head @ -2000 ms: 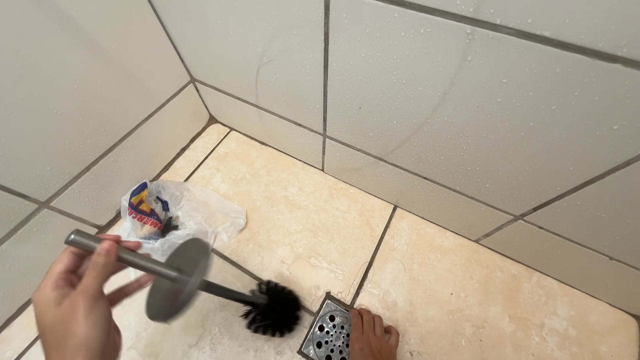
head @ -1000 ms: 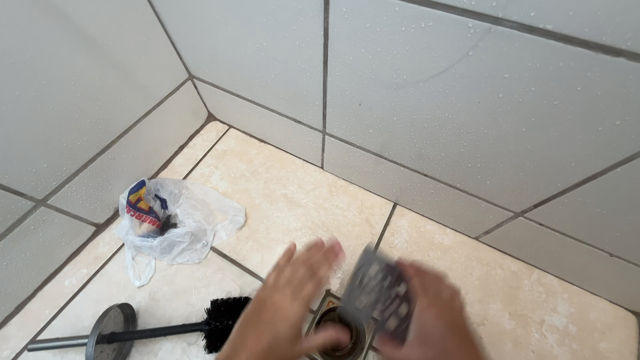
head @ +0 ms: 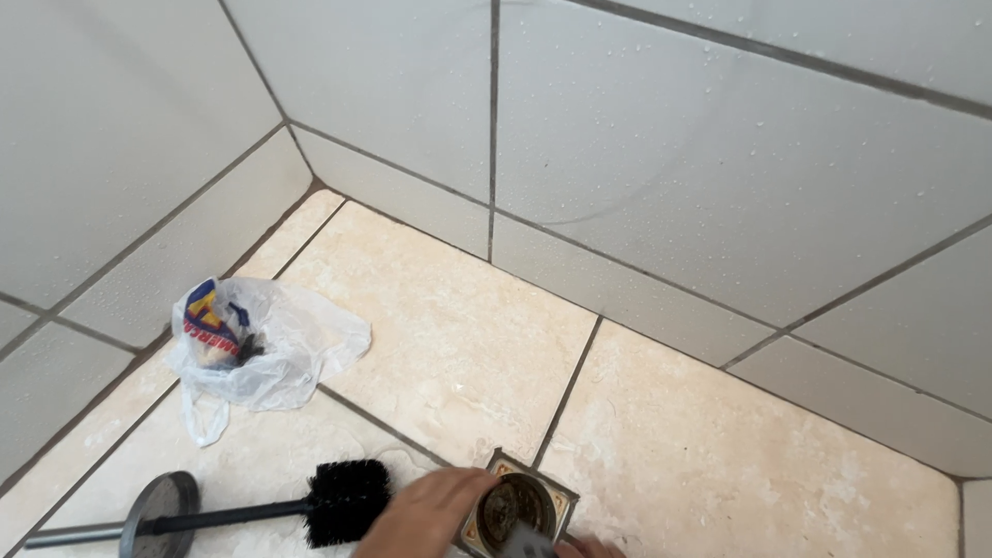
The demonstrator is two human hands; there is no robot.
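At the bottom edge, my left hand [head: 434,508] reaches over the left rim of an uncovered square floor drain [head: 562,496]; its fingertips are hidden or blurred, and I cannot tell whether it grips anything. My right hand [head: 589,549], mostly cut off by the frame, is beside the blurred metal drain grate [head: 527,542], which is over the lower part of the opening. The drain's round hole looks dark and dirty. Left of my left hand, a toilet brush [head: 349,502] with black bristles, a round lid and a metal handle lies on the wet floor.
A crumpled white plastic bag [head: 291,349] with printing and some dark matter in it lies near the left wall. White tiled walls [head: 697,155] with water drops meet in the corner behind the beige tiled floor [head: 736,449].
My left hand held the toilet brush upright-tilted two seconds ago; the brush now lies on the floor. The grate, seated in the drain then, has come off. Both hands have moved lower since one second ago.
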